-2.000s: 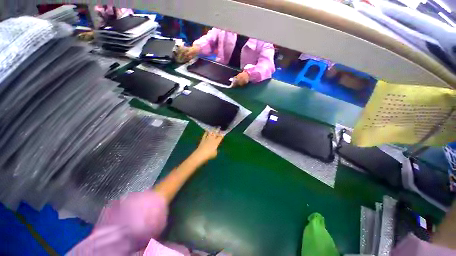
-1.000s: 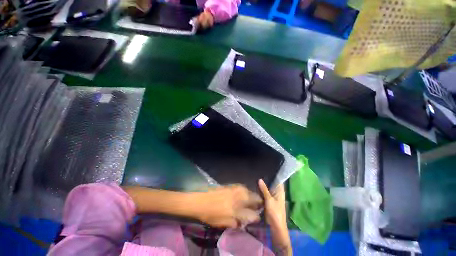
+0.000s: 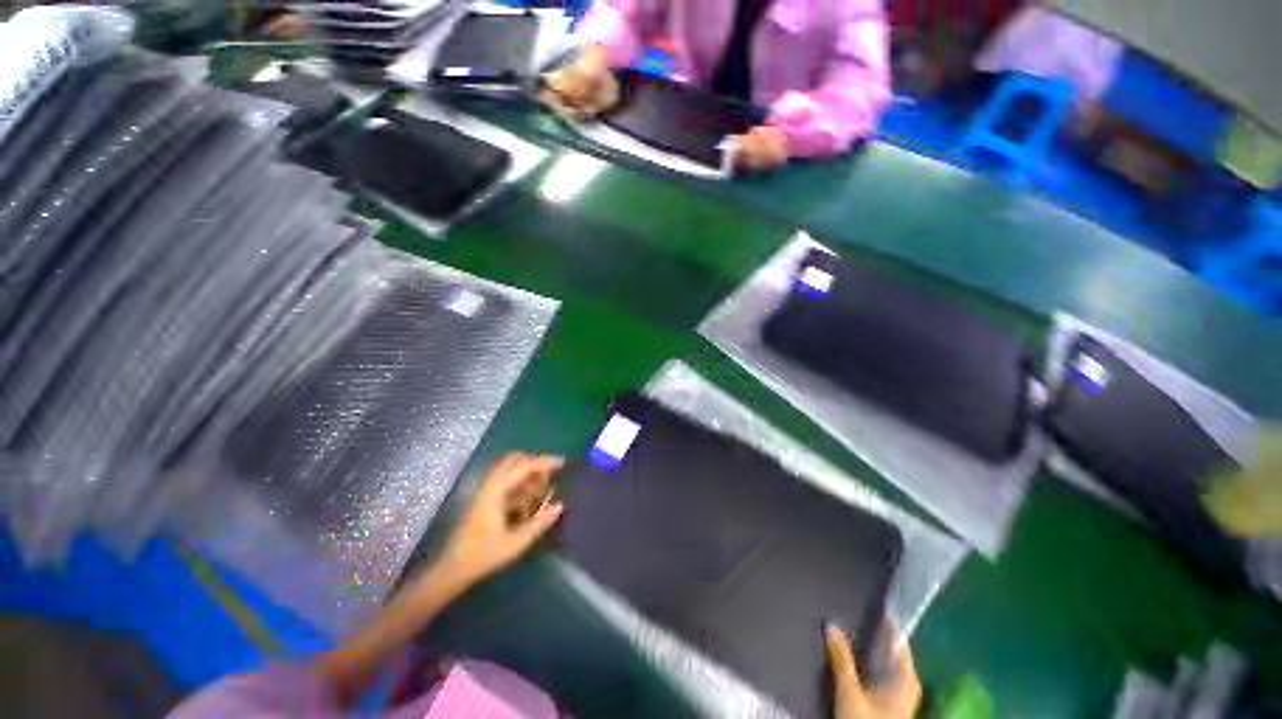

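A black panel unit with a white and blue label lies on a bubble wrap sheet at the near middle of the bench. My left hand is at the panel's left edge, fingers curled and apart, with nothing seen in it. My right hand grips the panel's lower right edge, thumb on top; its other fingers are partly hidden and the hand is cut off by the frame's bottom. The view is somewhat blurred.
A tall fanned stack of bubble wrap bags stands at left. More black panels on wrap lie beyond, one close behind. A person in pink handles a panel across the bench. A green cloth shows at the bottom edge.
My left hand has moved from the panel's near edge to its left edge. My right hand remains at the right corner. The view has swung left and up. Earlier, the panel came from farther across the bench.
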